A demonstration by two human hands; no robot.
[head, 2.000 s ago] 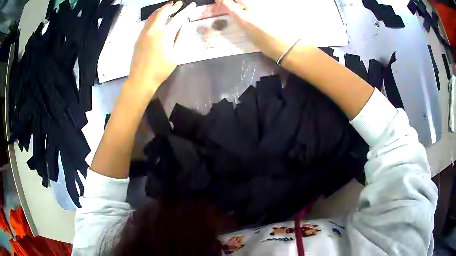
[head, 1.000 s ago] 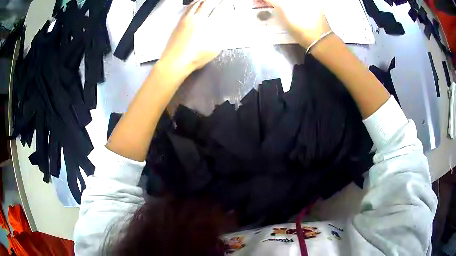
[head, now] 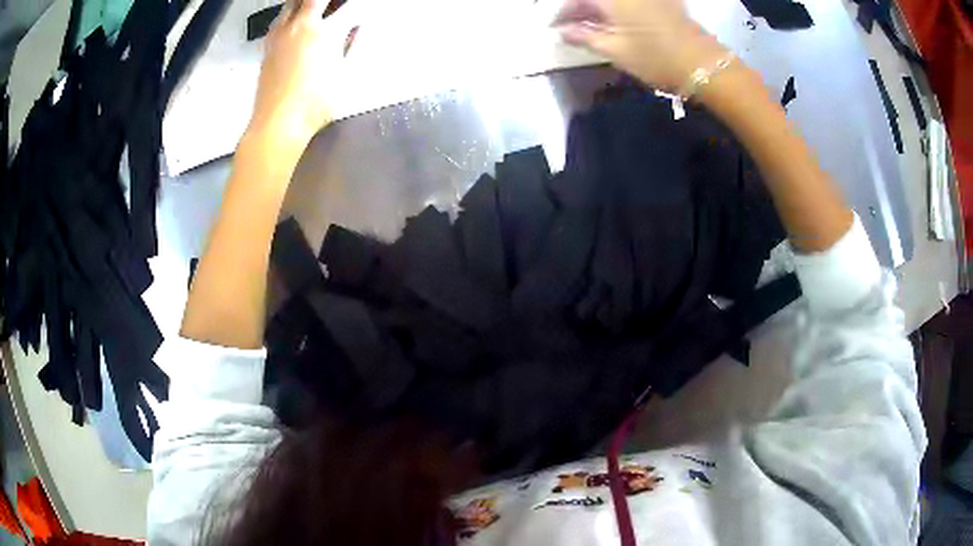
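Note:
A large heap of black strips (head: 501,288) lies between my forearms, nearest my body. The white board (head: 459,53) spans the top centre with its near edge tilted. My left hand (head: 293,69) rests at the board's left part, its fingertips near the top edge; whether it holds anything cannot be told. My right hand (head: 640,41) is over the board's right part with its fingers bent together and pointing left. Glare blurs the fingertips, so I cannot tell whether something is pinched there.
Long black strips (head: 80,224) lie tangled at the left. Short black pieces (head: 779,13) and thin dark strips (head: 886,107) lie at the right. A white narrow item (head: 939,179) is at the far right. Orange-red cloth (head: 37,512) shows at lower left, a teal-green item (head: 101,19) at upper left.
My left hand has moved left. My right hand has drawn apart from it, and its fingers show more clearly. The board has shifted left since one second ago, and the whole view has shifted slightly.

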